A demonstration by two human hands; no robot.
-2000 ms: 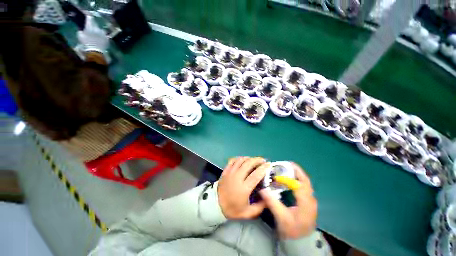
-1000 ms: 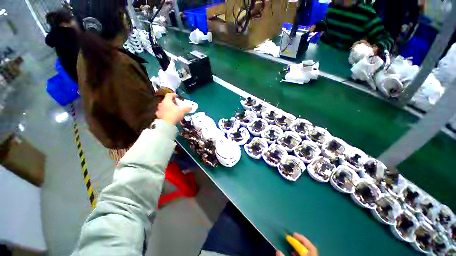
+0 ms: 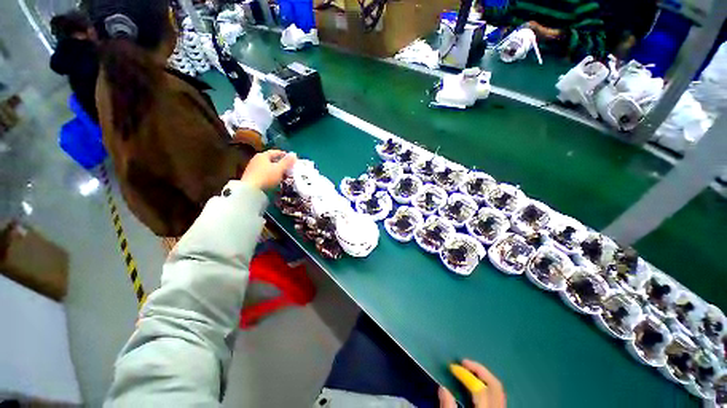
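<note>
My left hand [image 3: 267,169] reaches to the far end of the pile of white housings [image 3: 356,233]; its fingers touch the end housing, and I cannot tell whether they grip it. Dark modules and wires [image 3: 317,229] hang along the pile's near side. My right hand [image 3: 477,387] is at the bottom edge of the picture, partly cut off, and holds a yellow-handled hand tool [image 3: 467,378]. The tool's tip is not clearly visible.
Rows of filled white housings [image 3: 461,252] run along the green bench [image 3: 414,307]. A person in brown [image 3: 159,143] sits at the left, near a black box [image 3: 296,96]. A red stool [image 3: 275,288] stands below. A metal post [image 3: 662,191] rises at right.
The single white housing in my hands two seconds ago is gone from them. My left hand has reached out to the pile. My right hand stays low with the yellow tool. The view has shifted.
</note>
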